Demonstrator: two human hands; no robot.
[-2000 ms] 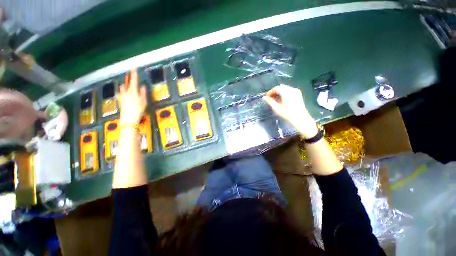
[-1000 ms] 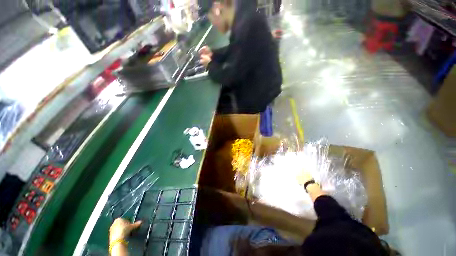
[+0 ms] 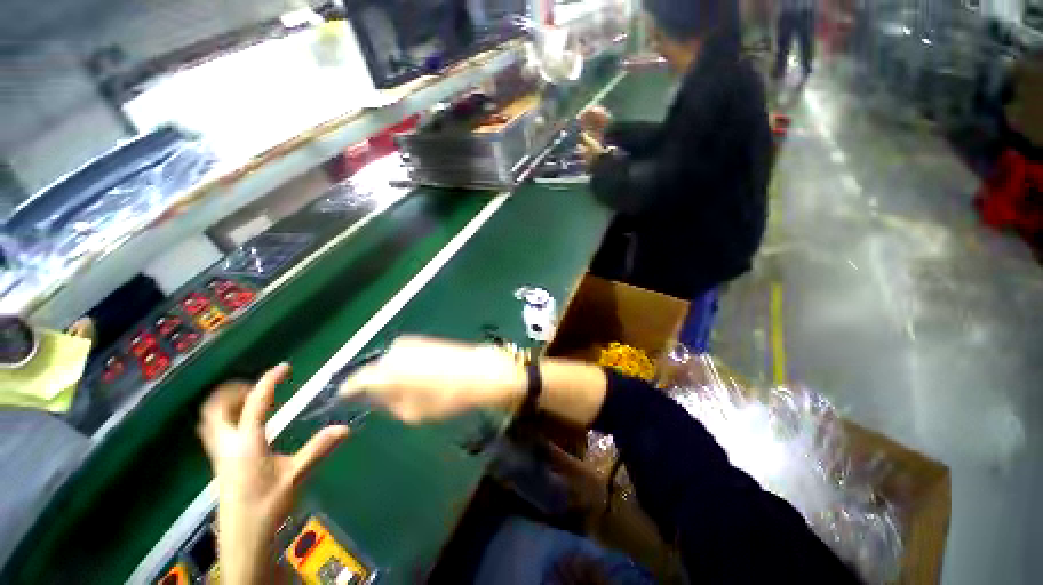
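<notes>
My left hand (image 3: 254, 469) is above the near left of the green bench (image 3: 458, 274), fingers spread, with nothing visible in it. My right hand (image 3: 446, 379) reaches across to the left, blurred, close to my left hand. A thin, dark, glossy plastic piece (image 3: 332, 386) shows by its fingertips; whether the fingers grip it is unclear. An orange handheld unit (image 3: 328, 553) lies at the bottom edge, orange side up with a dark round spot. Other units beside it are partly hidden by my left forearm.
A white fixture (image 3: 538, 313) stands at the bench's right edge. Below are a carton with a yellow heap (image 3: 628, 361) and a carton of clear plastic waste (image 3: 789, 457). A person (image 3: 698, 160) works further up the line near a metal box (image 3: 463, 154). Red-orange units (image 3: 172, 331) lie across the bench.
My right hand has left the plastic-waste carton and come over the bench. My left hand is spread above it. The view has shifted; the compartment grid no longer shows in front, and orange units show at the bottom.
</notes>
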